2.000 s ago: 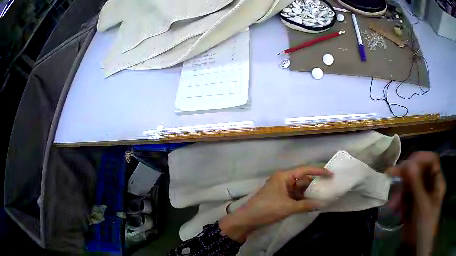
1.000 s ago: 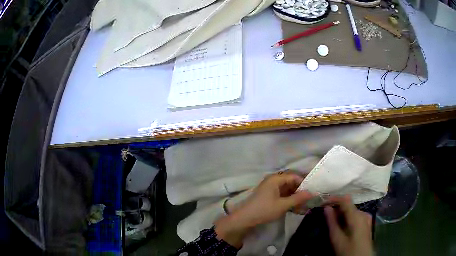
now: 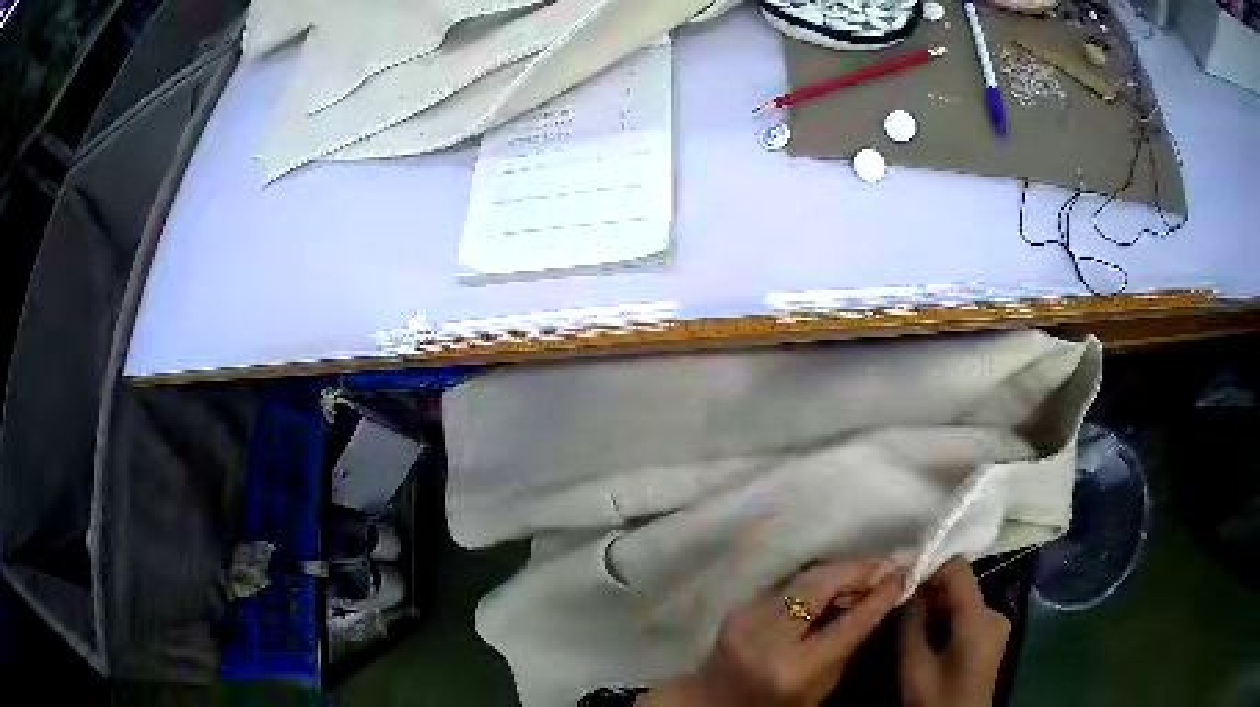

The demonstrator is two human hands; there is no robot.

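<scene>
A cream garment (image 3: 774,442) lies over my lap below the table edge. My left hand (image 3: 802,628), with a gold ring, pinches a folded edge of it at the lower right. My right hand (image 3: 956,638) is close beside it at the same edge, fingers bent together. A fine pale strand shows just right of the right hand. Any needle between the fingertips is too small to tell, and I cannot tell what the right fingers grip.
On the white table (image 3: 346,297) are a second cream garment (image 3: 415,83), a lined paper pad (image 3: 574,180), white buttons (image 3: 869,165), a button tin (image 3: 843,20), a red pencil (image 3: 857,79), a pen (image 3: 985,69) and dark thread (image 3: 1071,249) by the mat (image 3: 953,131). A clear tub (image 3: 1105,518) stands right.
My right hand has come in from the far right to the cloth beside my left hand. The raised flap has been turned and folded down, and both hands are slightly lower.
</scene>
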